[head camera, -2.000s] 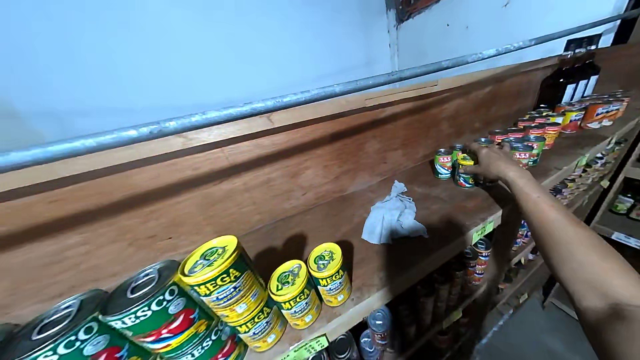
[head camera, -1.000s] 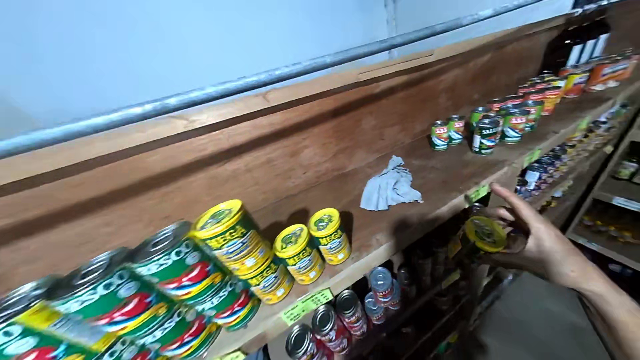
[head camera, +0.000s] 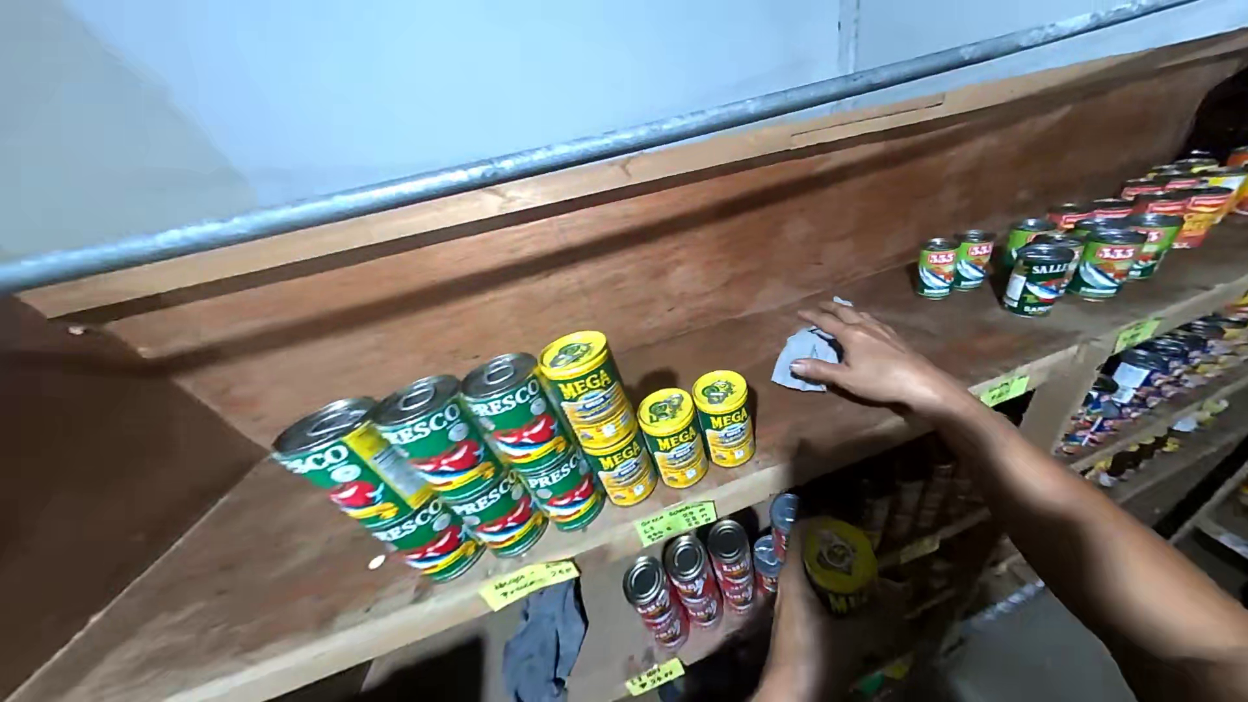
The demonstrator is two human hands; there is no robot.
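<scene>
My right hand [head camera: 863,356] reaches over the wooden shelf, its fingers spread on a crumpled pale grey cloth [head camera: 801,361]; whether it grips the cloth is not clear. Below the shelf edge, my left hand [head camera: 804,609] holds a yellow-lidded Mega can [head camera: 840,558], partly in shadow. Left of the cloth stand two single yellow Mega cans [head camera: 724,419] and a stack of Mega cans [head camera: 590,395]. Stacked green Fresco cans [head camera: 426,434] stand farther left. At the right are small 555 cans [head camera: 937,268] and a dark green sardine can [head camera: 1039,280].
Red cans [head camera: 694,580] stand on the lower shelf, near a dark grey cloth [head camera: 546,639] hanging beneath the upper shelf edge [head camera: 760,487]. Yellow-green tags [head camera: 675,524] with writing are on the edges. A metal pipe [head camera: 585,153] runs above the back board. More cans [head camera: 1207,210] fill the far right.
The right hand has moved from the cans at the right to the pale cloth. The left hand has come into view with a Mega can. The view has shifted left.
</scene>
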